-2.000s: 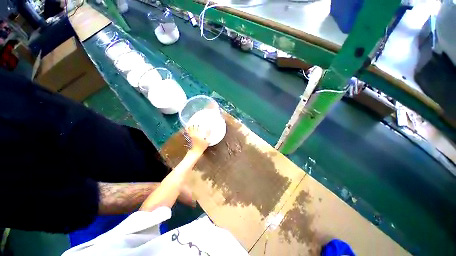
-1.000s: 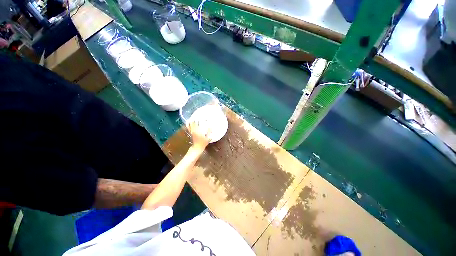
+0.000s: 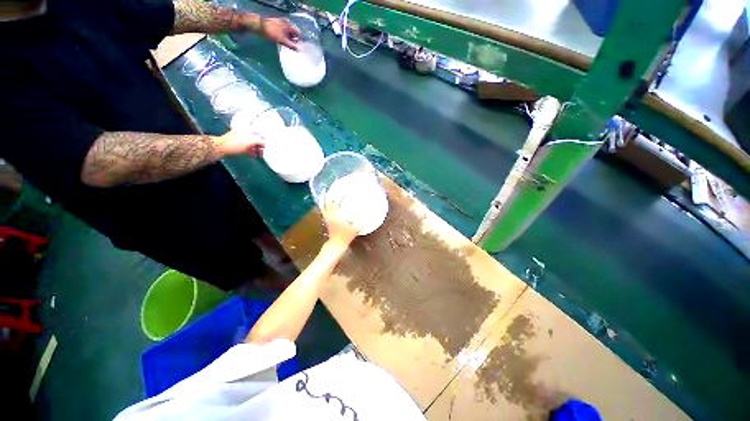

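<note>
My left hand (image 3: pixel 340 220) rests on a clear container with a white base (image 3: pixel 367 203), lying on its side at the far left corner of the cardboard sheet (image 3: pixel 395 363). The fingers are on the near side of the white part; the clear open end points up and left. A blue wiping cloth (image 3: pixel 575 411) lies at the bottom edge, partly cut off. My right hand is not in view; whether it is at the cloth is hidden by the frame edge.
A coworker in black (image 3: pixel 123 99) stands at the left, one hand on a waiting container (image 3: pixel 294 154), the other on one over the conveyor belt (image 3: pixel 428 131). A green post (image 3: pixel 543 185) rises beyond the cardboard. A green bucket (image 3: pixel 168 306) and blue bin (image 3: pixel 197 341) are at lower left.
The coworker has turned and reached both arms to the containers. The green bucket has come into view. The view has shifted slightly; my left hand stays on the same container.
</note>
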